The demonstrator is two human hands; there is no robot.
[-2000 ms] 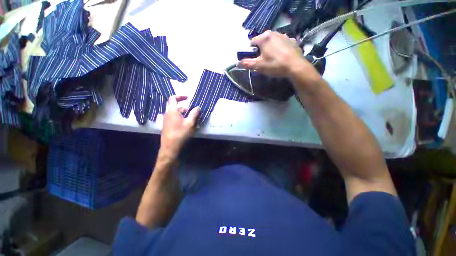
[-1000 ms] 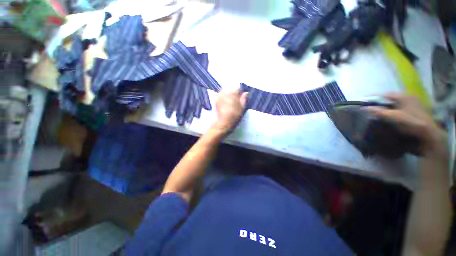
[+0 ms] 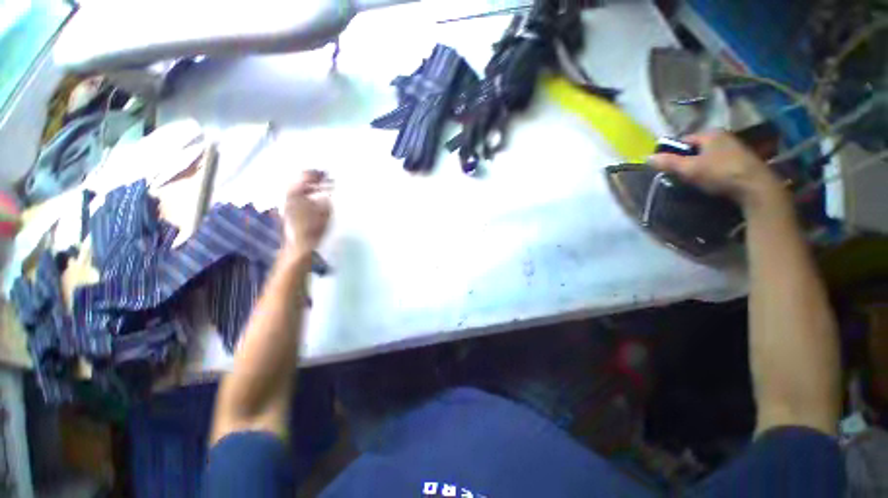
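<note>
My right hand (image 3: 716,165) is closed on the handle of the black steam iron (image 3: 682,209), at the right end of the white pressing table (image 3: 438,263). My left hand (image 3: 308,209) is blurred, with its fingers curled, over the table beside the left pile of striped navy bands (image 3: 127,243). I cannot tell whether it holds anything. A striped band (image 3: 229,238) arches over the right side of that pile, partly hidden by my left hand and forearm. The smaller far pile of bands (image 3: 428,102) lies at the back, beside dark tangled strips (image 3: 511,73).
A yellow strip (image 3: 604,122) lies behind the iron. A grey iron-shaped rest (image 3: 680,88) and hoses are at the back right. A long white padded board (image 3: 214,34) stands at the back left. The table's front edge (image 3: 467,326) runs before me.
The striped band that lay between my hands is gone from the middle of the table. My left hand has moved left towards the left pile. The iron remains in my right hand. The view has shifted.
</note>
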